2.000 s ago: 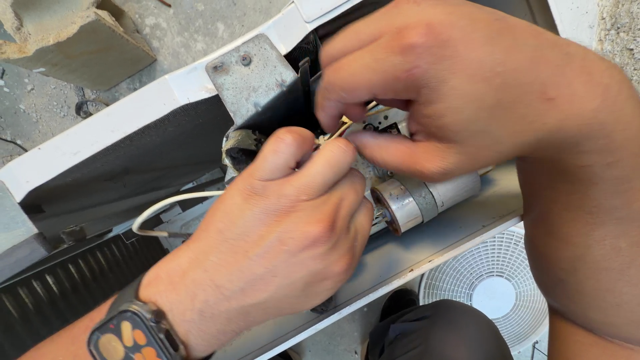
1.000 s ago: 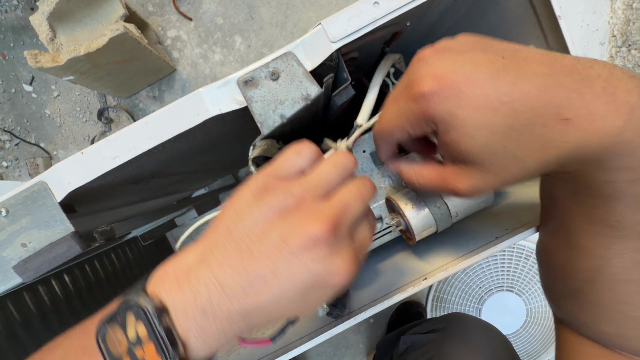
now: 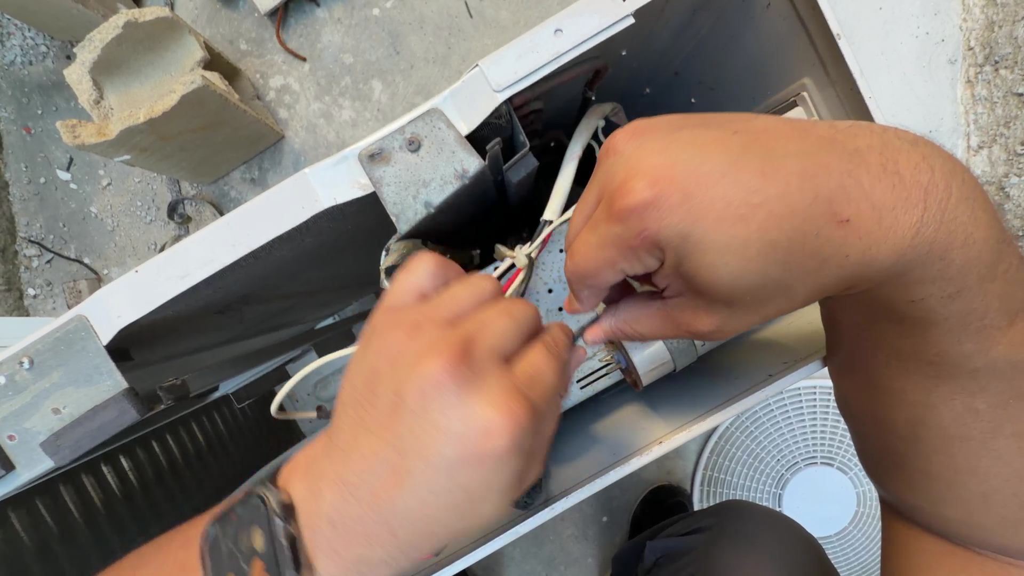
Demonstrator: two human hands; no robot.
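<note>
Inside the metal housing (image 3: 264,216) of what looks like an air conditioner unit, my left hand (image 3: 456,384) and my right hand (image 3: 688,232) meet over a perforated metal plate (image 3: 550,276). Between their fingertips is a thin grey wire (image 3: 588,322), gripped by both. Just above, a knotted white tie (image 3: 520,258) goes around red, white and dark wires that come out of a thick white cable (image 3: 570,172). A cylindrical metal capacitor (image 3: 650,362) with terminals lies below my right fingers. The wire's ends are hidden by my hands.
A galvanized bracket (image 3: 428,172) with a screw juts from the housing's upper edge. A white wire loop (image 3: 298,384) lies left of my left hand. A broken block (image 3: 172,104) sits on the concrete at upper left. A round white fan grille (image 3: 788,456) is at lower right.
Both hands have moved down off the knotted wires, toward the capacitor's terminal end. The thick white cable and the tie show more fully than two seconds ago.
</note>
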